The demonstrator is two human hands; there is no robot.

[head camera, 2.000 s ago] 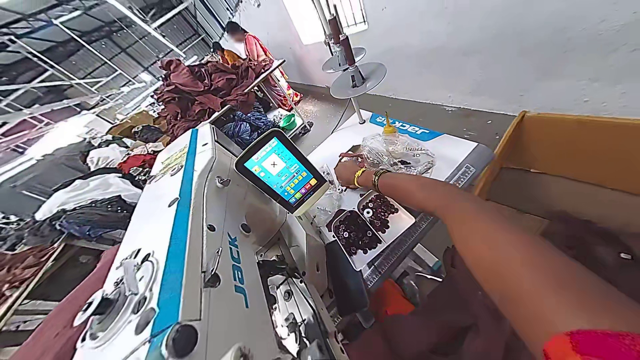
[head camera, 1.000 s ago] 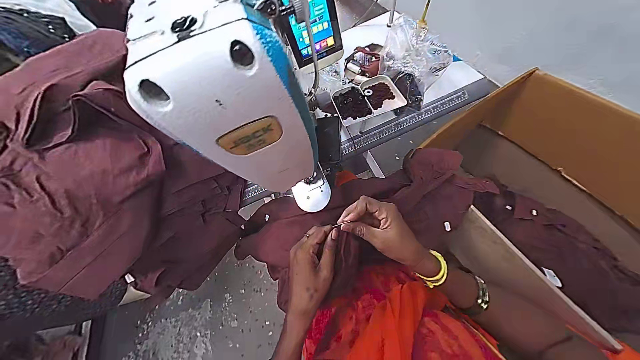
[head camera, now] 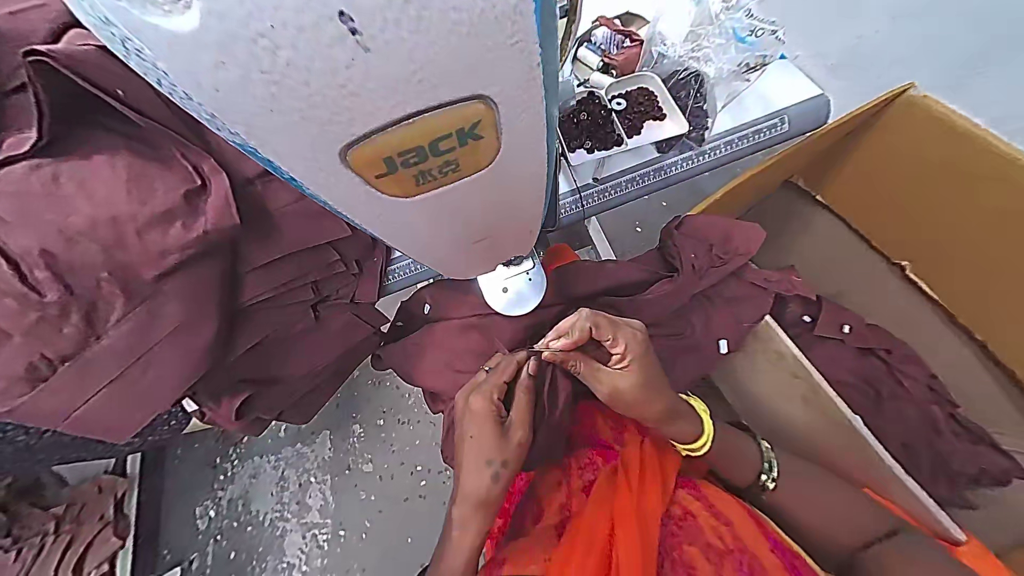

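Both hands meet over a maroon cloth garment [head camera: 464, 320] lying under the head of a Jack sewing machine [head camera: 320, 120]. My left hand [head camera: 492, 408] pinches a bit of that cloth between thumb and fingertips. Close against it, my right hand [head camera: 612, 360] holds a thin, dark, needle-like item between thumb and forefinger; its exact kind is too small to tell. Just above the fingers is the machine's round white plate [head camera: 514, 286]. White trays of dark buttons, one on the left [head camera: 590, 124] and one on the right [head camera: 640, 110], stand behind on the machine table.
A large pile of maroon garments [head camera: 120, 240] lies at the left. At the right is an open cardboard box [head camera: 944, 200] with maroon cloth [head camera: 904, 392] trailing into it. A clear plastic bag [head camera: 704, 48] and a measuring scale [head camera: 680, 168] are by the trays.
Two seconds ago my right hand was at the trays; one second ago both hands were together at the cloth, where they remain. The view has swung down and closer to the cloth.
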